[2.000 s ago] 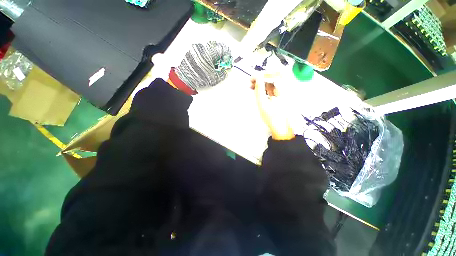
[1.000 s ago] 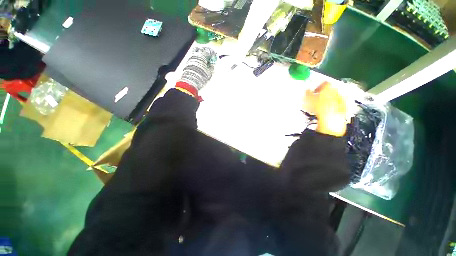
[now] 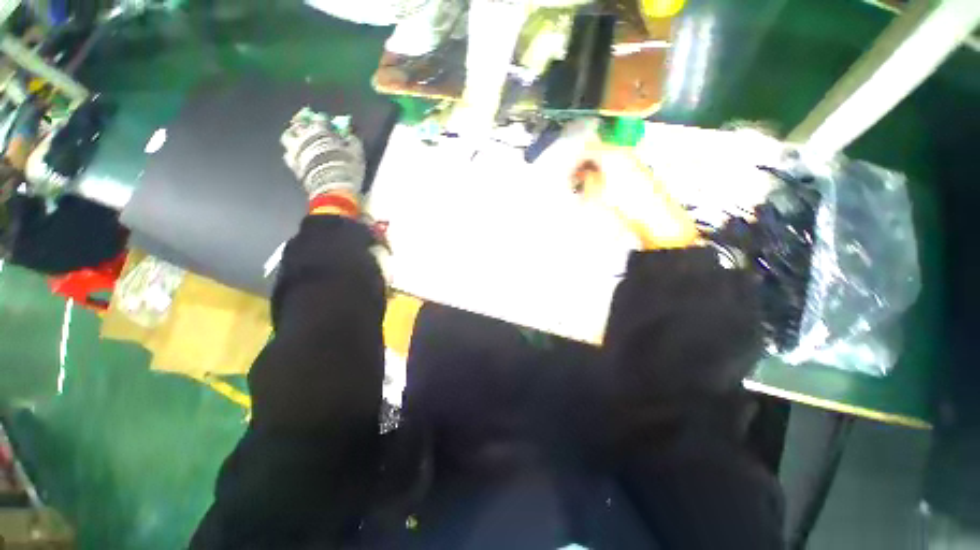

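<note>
My left hand (image 3: 325, 161), in a grey striped glove with a red cuff, is over the black pad (image 3: 220, 188). Small green-white circuit board pieces (image 3: 312, 116) show at its fingertips; whether it grips them is blurred. My right hand (image 3: 623, 193) looks bare and overexposed. It is over the white sheet (image 3: 484, 236), near the green knob (image 3: 622, 131); its fingers are washed out and I cannot tell what they hold. A black connector (image 3: 546, 140) lies by the foot of the pale post. Tangled black cable leads (image 3: 768, 242) lie at the right.
A clear plastic bag (image 3: 860, 269) surrounds the cable pile. The pale post (image 3: 492, 64) stands before the brown-edged station base (image 3: 419, 77). Cardboard (image 3: 210, 328) is at the lower left. Another pale post (image 3: 876, 75) slants at the upper right. A person's dark clothing (image 3: 65, 231) shows at the far left.
My left hand has moved left from the white sheet onto the black pad, at the circuit board there. My right hand has moved left from the cable pile towards the station. The view has shifted.
</note>
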